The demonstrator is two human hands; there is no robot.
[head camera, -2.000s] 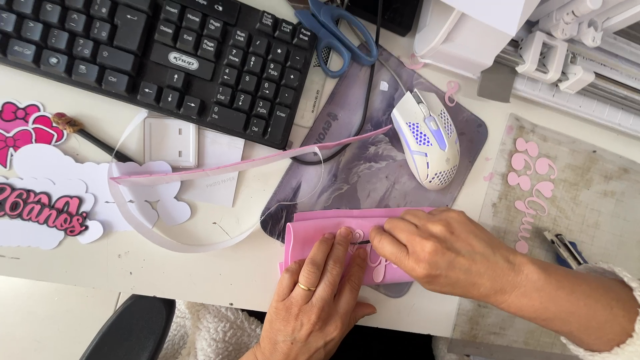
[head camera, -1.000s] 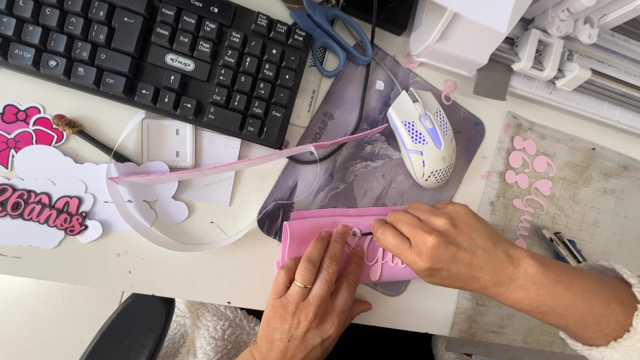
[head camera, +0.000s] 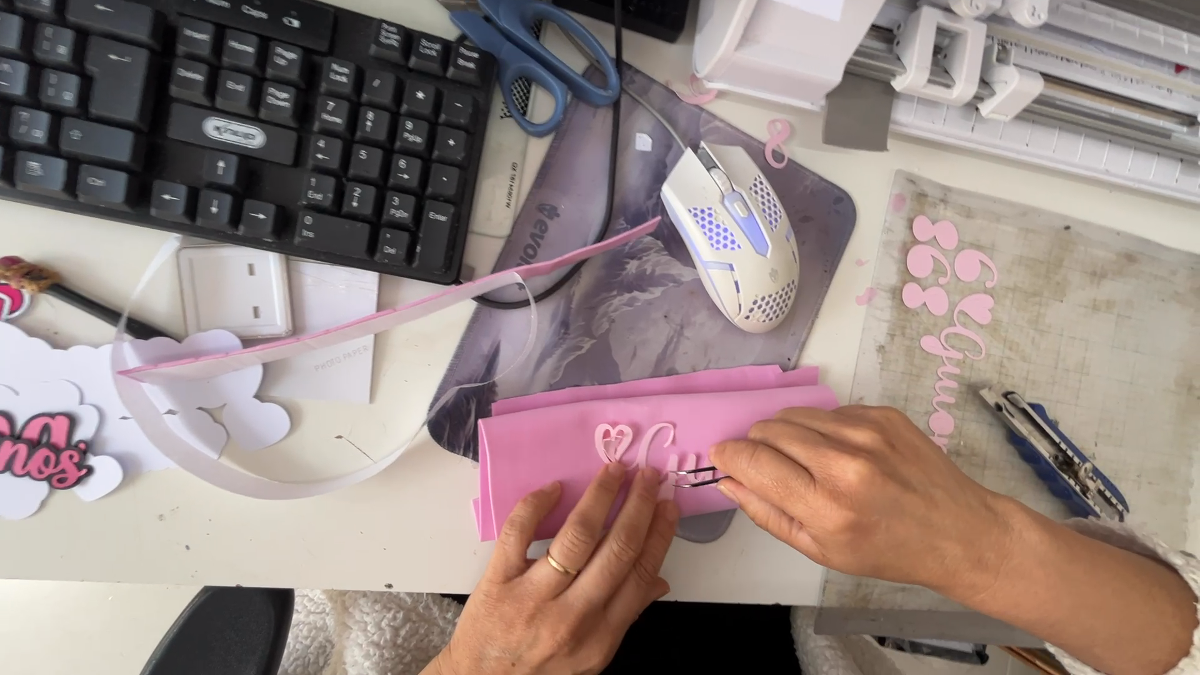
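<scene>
A folded pink sheet (head camera: 553, 422) lies near the table's front edge, its lower corner partly over the mouse pad. On it are a pale pink heart cutout (head camera: 613, 442) and pale script lettering (head camera: 656, 445). My left hand (head camera: 581, 562), with a ring, presses the sheet flat with spread fingertips just below the heart and letters. My right hand (head camera: 844, 487) pinches thin dark tweezers (head camera: 698, 477) between thumb and forefinger, their tips at the lettering. Part of the lettering is hidden by my fingers.
A mouse (head camera: 736, 239) rests on a grey mouse pad (head camera: 581, 319). Beyond are a keyboard (head camera: 234, 122) and blue-handled scissors (head camera: 544, 56). A curled clear strip (head camera: 272, 478) lies left. At right, a cutting mat (head camera: 1059, 309) carries pink cutouts and a utility knife (head camera: 1059, 455); a white machine (head camera: 1031, 103) stands behind.
My right hand and the tweezers have moved right, away from the heart and along the lettering. The heart and more of the sheet now show above my left fingers.
</scene>
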